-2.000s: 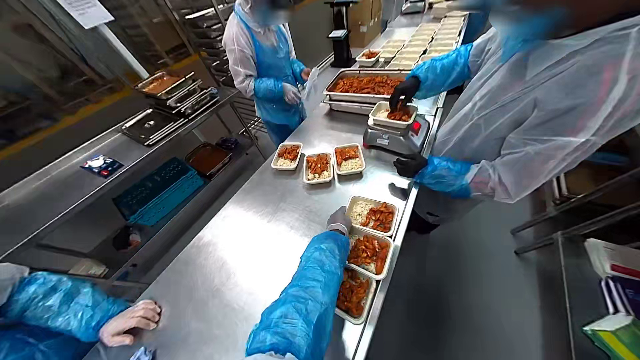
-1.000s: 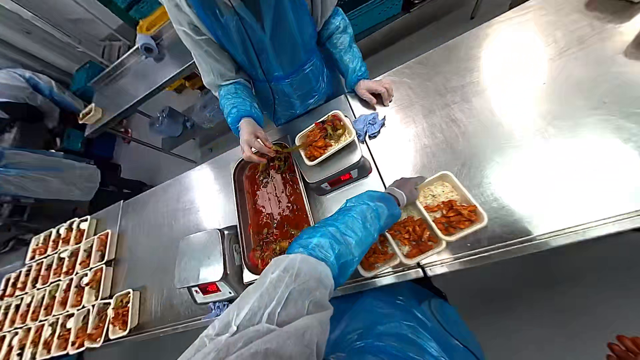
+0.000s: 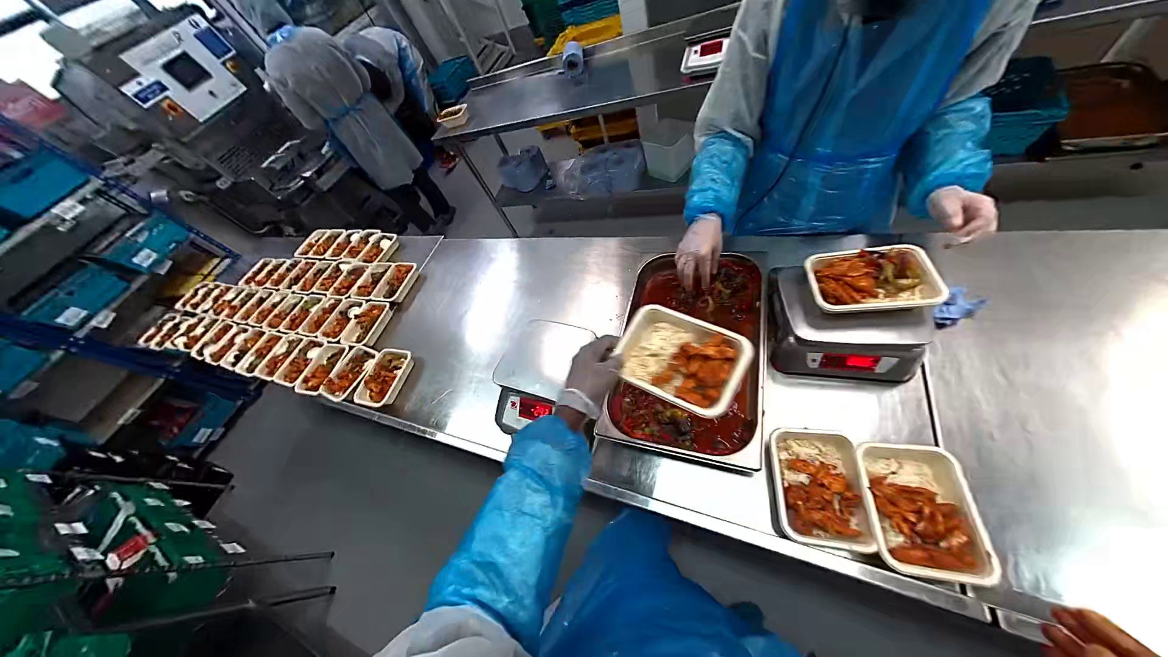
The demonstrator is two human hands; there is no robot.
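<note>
My left hand (image 3: pixel 593 372), in a translucent glove and blue sleeve cover, grips the left rim of a white food tray (image 3: pixel 684 360) of rice and orange-red chicken pieces. The tray hangs tilted above a steel pan (image 3: pixel 753 461) of red sauce with vegetables. Left of the pan is a scale (image 3: pixel 546 358) with nothing on its plate. Two more trays, one (image 3: pixel 818 493) beside another (image 3: pixel 929 513), sit at the near edge, right of the pan. My right hand is not recognisable in view.
Opposite, a co-worker's gloved hand (image 3: pixel 699 254) reaches into the pan; the other (image 3: pixel 964 214) is raised. A filled tray (image 3: pixel 876 278) rests on a second scale (image 3: pixel 849 342) beside a blue cloth (image 3: pixel 958 307). Filled trays (image 3: pixel 301 310) stand in rows leftward. Reddish finger-like shapes (image 3: pixel 1090 634) enter lower right, owner unclear.
A second ago my left hand was at the trays by the near edge; now it holds one over the pan. The co-worker's other hand has lifted off the table. The view has shifted strongly.
</note>
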